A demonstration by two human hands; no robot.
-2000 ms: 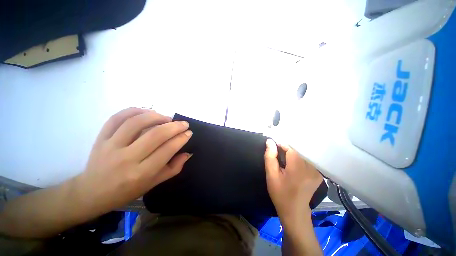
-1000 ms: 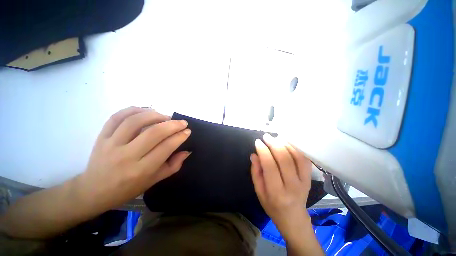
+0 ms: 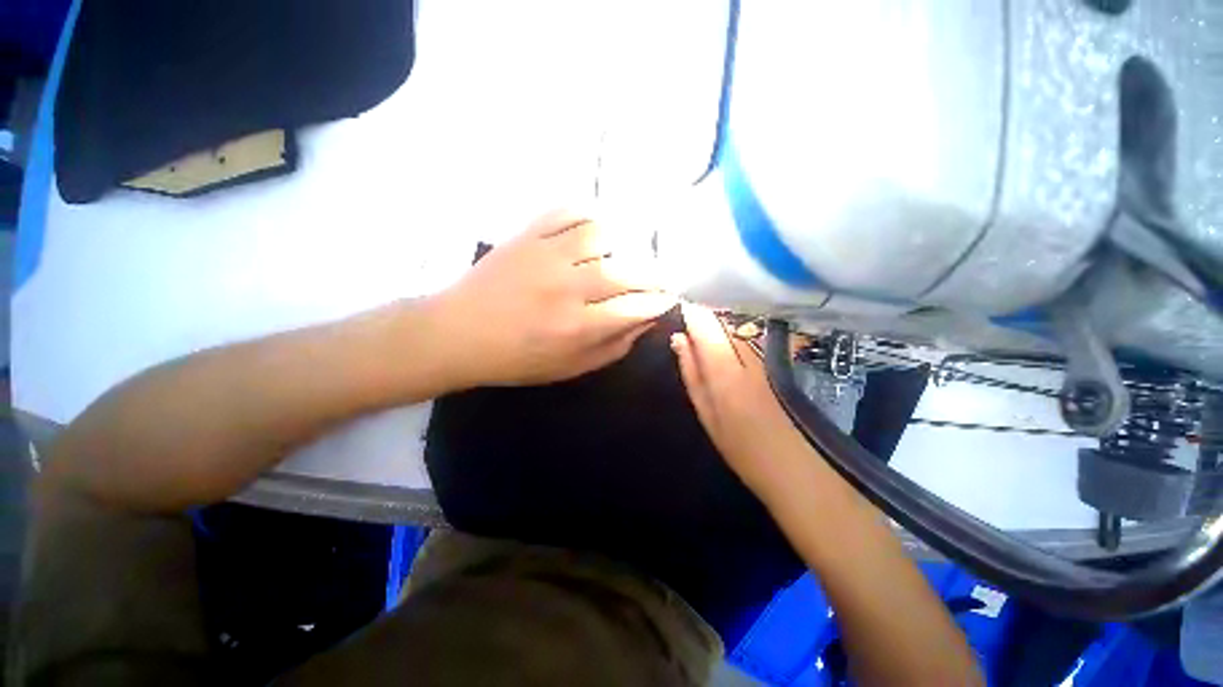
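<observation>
A black fabric panel (image 3: 577, 463) lies on the white tabletop and hangs over its front edge. My left hand (image 3: 557, 302) lies on the panel's upper part, fingers pointing right. My right hand (image 3: 724, 376) rests on the panel's right side, fingertips beside the left fingertips at the sewing machine (image 3: 872, 148). The meeting point is bright and partly hidden by the fingers and machine head, so the needle area is not clear.
A black panel (image 3: 242, 67) with a tan-sided piece (image 3: 215, 164) lies at the far left. A thick black cable (image 3: 912, 503) curves beside my right forearm. Metal machine parts (image 3: 1127, 416) are at the right. Blue bins (image 3: 791, 631) sit below the table edge.
The view has shifted closer to the machine, whose underside parts now show. My left hand has moved right along the panel, and my hands have come together near the machine head.
</observation>
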